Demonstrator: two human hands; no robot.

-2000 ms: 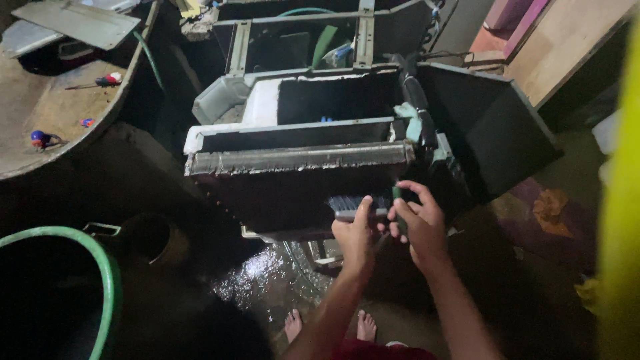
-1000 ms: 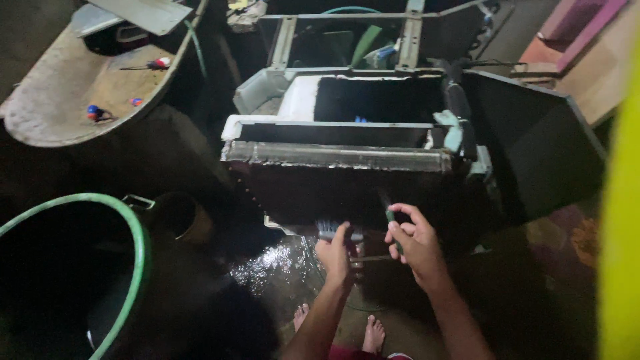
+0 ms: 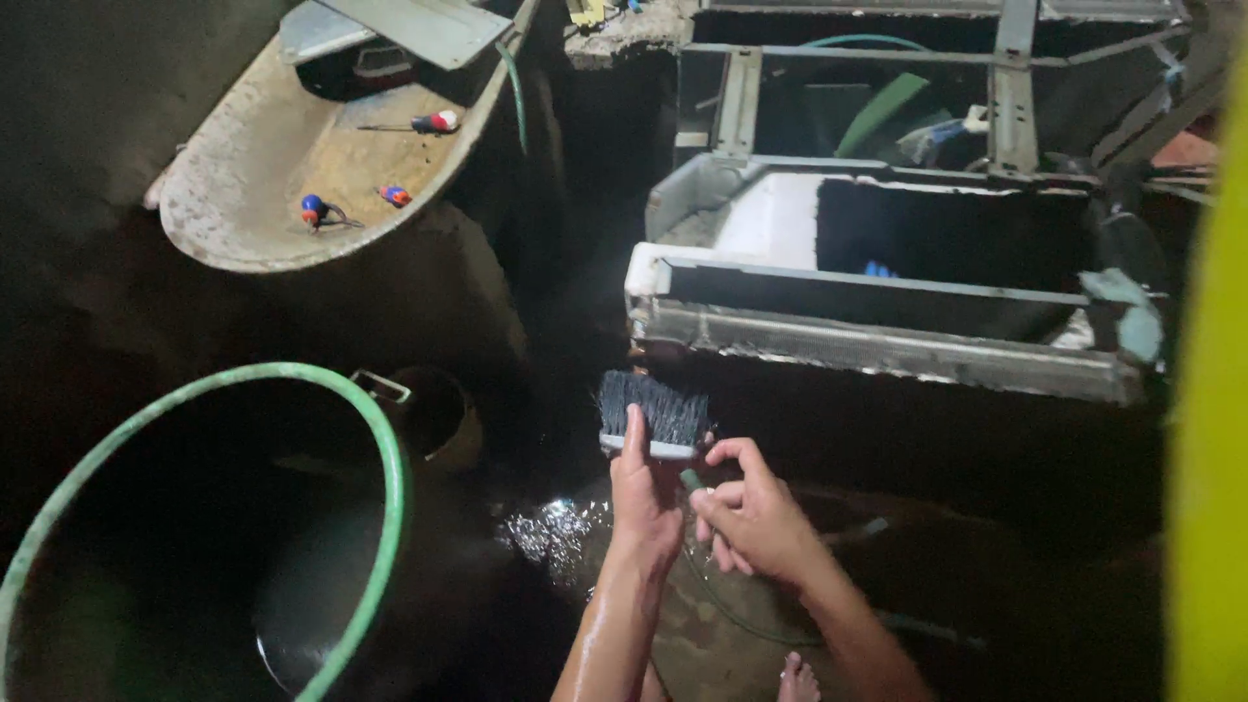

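A brush with dark bristles and a pale base [image 3: 655, 414] is gripped in my left hand [image 3: 643, 497], bristles up and thumb against them. Close on its right, my right hand [image 3: 751, 512] holds the end of a green hose [image 3: 690, 480] between thumb and fingers; the hose trails down toward the wet floor. Above both hands stands an opened appliance casing [image 3: 639, 268] with a long finned metal coil [image 3: 877, 346] along its near edge. The dark face below the coil shows little detail.
At the lower left is a large tub with a green rim [image 3: 395, 478], beside a metal-handled container [image 3: 380, 386]. A worn basin [image 3: 219, 210] at the upper left holds a screwdriver [image 3: 429, 123] and small red-and-blue items. A blurred yellow edge [image 3: 1204, 390] covers the far right. My bare foot [image 3: 798, 680] is on the floor.
My left hand has brought the brush from in front of the casing's dark face to the left, near the coil's left end. The right hand with the hose has stayed close beside it. The view has shifted.
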